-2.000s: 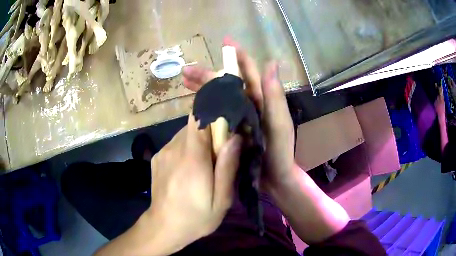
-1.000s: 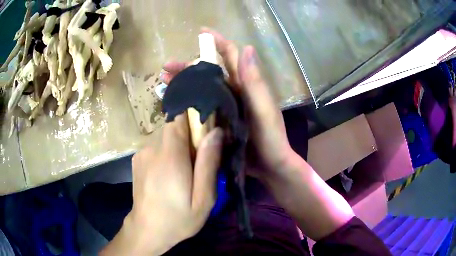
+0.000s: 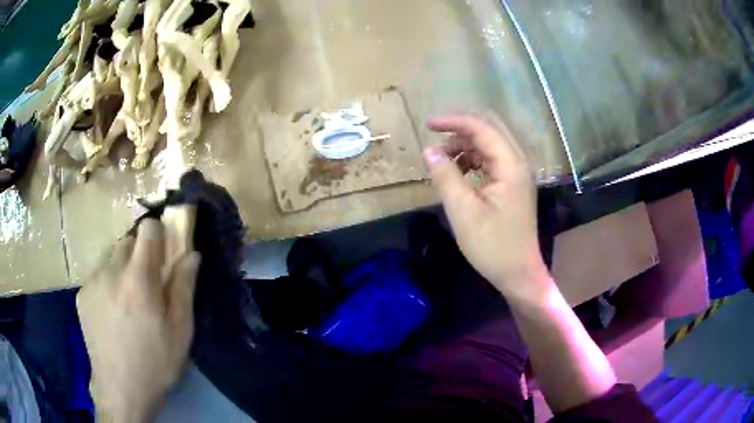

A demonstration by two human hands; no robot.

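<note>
My left hand (image 3: 140,306) holds a beige lower body with a black ragged skirt piece (image 3: 217,215) around it, over the bench's front edge at the left; the hand covers much of the figure. The skirt hangs down beside my fingers. My right hand (image 3: 496,202) is raised near the bench edge, fingers curled and apart, with nothing seen in it. A white glue dish (image 3: 341,142) with a thin pale stick (image 3: 379,137) across its rim sits on a brown cardboard pad (image 3: 289,169) with dark spots.
A pile of beige legs (image 3: 149,74), some with black bits, lies at the back left. A dark ragged piece (image 3: 16,149) is at the far left edge. A clear plastic sheet (image 3: 637,83) is at the right. An open carton (image 3: 608,248) and a purple ribbed crate (image 3: 690,401) are lower right.
My left hand has moved left with the figure and black skirt. My right hand has let go of them and moved right. The glue dish and pad are uncovered again.
</note>
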